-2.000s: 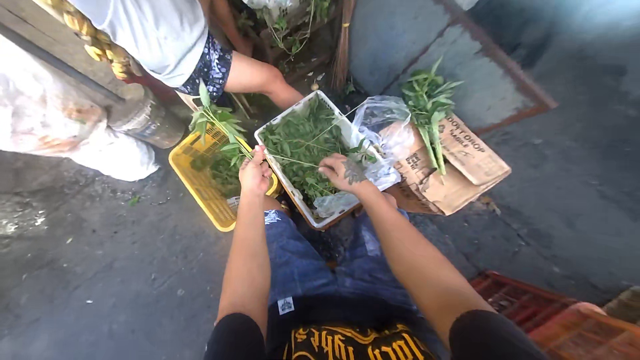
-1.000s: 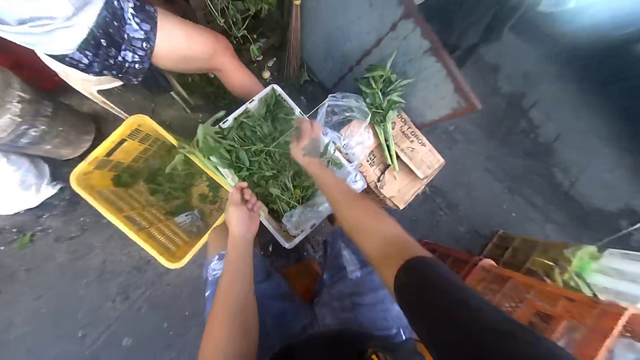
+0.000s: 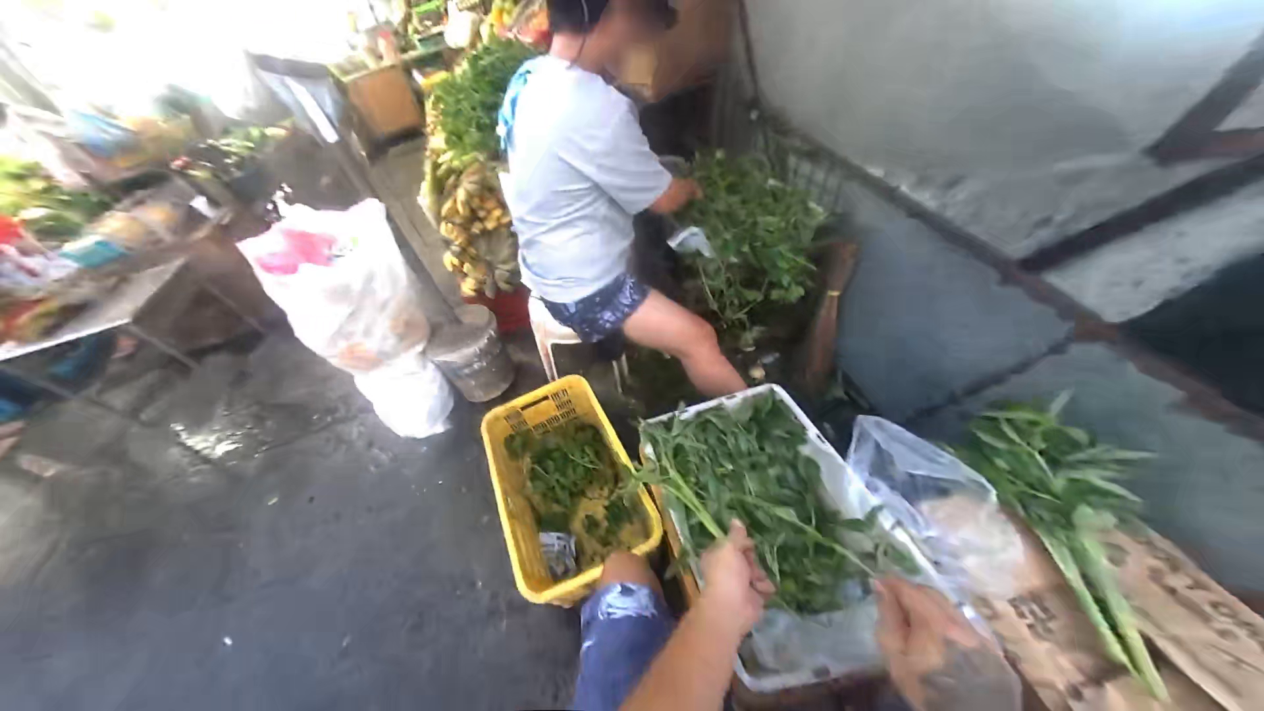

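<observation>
Over the near part of a white crate (image 3: 829,449) full of loose green leaves (image 3: 760,474), my left hand (image 3: 733,581) is closed around the stems of a small leafy bunch (image 3: 691,499), whose tops point up and left. My right hand (image 3: 933,637) is at the crate's near right corner, its fingertips at the end of a thin leafy sprig (image 3: 839,548); whether they pinch it is blurred. Left of the white crate stands a yellow plastic crate (image 3: 504,494) with some greens inside. To the right, a bundle of long-stemmed greens (image 3: 1076,523) lies on flattened cardboard (image 3: 1185,602).
A clear plastic bag (image 3: 918,474) lies beside the white crate. Beyond it a person (image 3: 588,178) sits on a white stool (image 3: 548,336) by a heap of greens (image 3: 750,237). A bucket (image 3: 472,351) and white sacks (image 3: 341,286) stand at the left.
The view has swung up and to the left, now showing the seated person and stalls. My right hand has moved from over the leaves to the white crate's near right corner.
</observation>
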